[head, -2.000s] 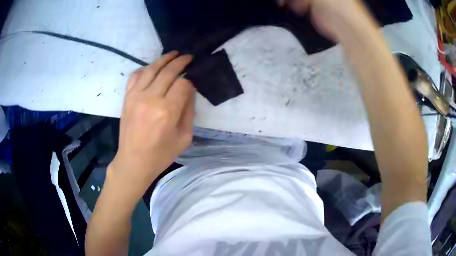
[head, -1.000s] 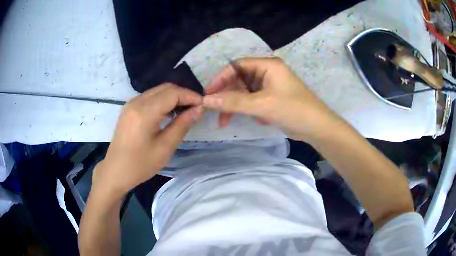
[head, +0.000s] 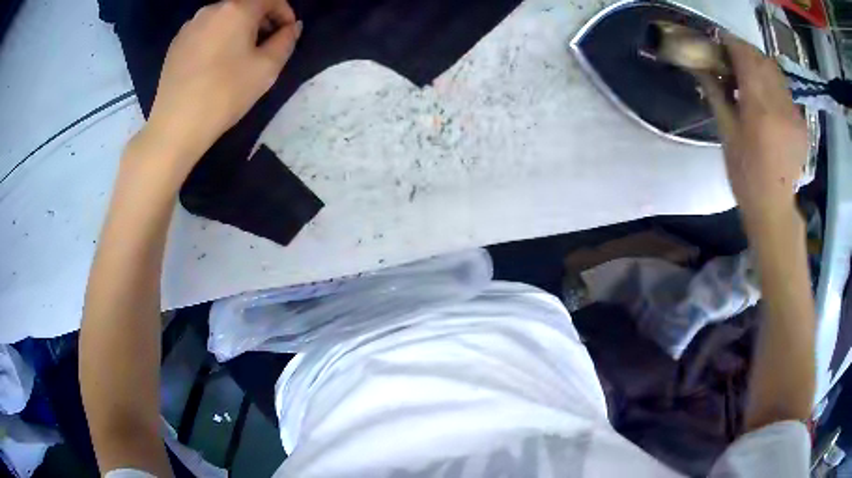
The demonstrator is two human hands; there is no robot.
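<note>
A black cut panel lies flat on the white table cover, with a curved notch and an angular flap pointing towards me. My left hand is over the panel's upper left, fingers curled; whether they pinch anything is hidden. A thin black tape trails over the cover at left. The iron stands at upper right, dark with a silver rim. My right hand is closed around its light-brown handle, slightly blurred.
A dark and white twisted cord leaves the iron at right. A red rim shows at the top right corner. Clear crumpled plastic hangs at the table's front edge by my waist. Dark and white cloths lie below the table at right.
My right hand has left my left hand and moved right onto the iron's handle. My left hand has moved up and left over the panel. The view has shifted, and the panel's flap shows uncovered.
</note>
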